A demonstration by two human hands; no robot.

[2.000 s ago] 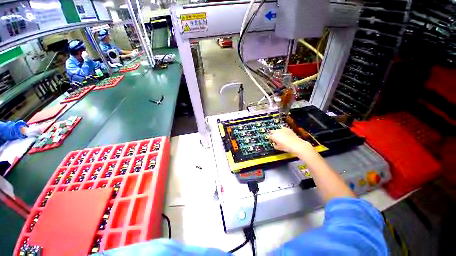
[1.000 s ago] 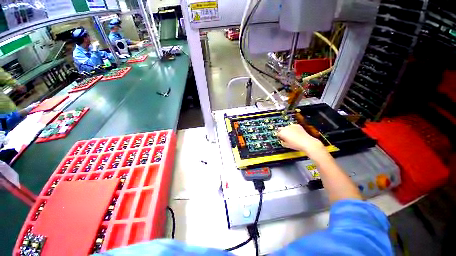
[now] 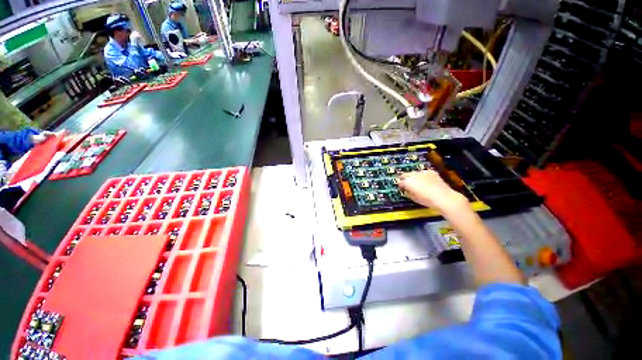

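My right hand [image 3: 431,190] is over the right part of the black fixture with a yellow edge [image 3: 394,216], its fingertips at the circuit boards [image 3: 373,179]. Whether it grips a board cannot be told. My left hand is not in view; only a blue sleeve shows at the bottom edge. A large red compartment tray [image 3: 236,242] lies at the left, with boards in many pockets and some pockets empty. A flat red sheet [image 3: 105,288] lies on it, with loose boards [image 3: 41,336] at its lower left corner. An orange dispensing head [image 3: 440,98] hangs behind the fixture.
The gantry robot [image 3: 287,105] frames the fixture. A handheld controller [image 3: 367,237] with a black cable sits in front. A red pile [image 3: 584,218] and an orange knob [image 3: 547,256] are at right. People, smaller trays and a dark tool [image 3: 234,112] are along the green bench.
The dispensing head has moved back and right, away from the boards. My right hand stays over the fixture. The person at far left now holds a red sheet or tray raised. The view has shifted slightly.
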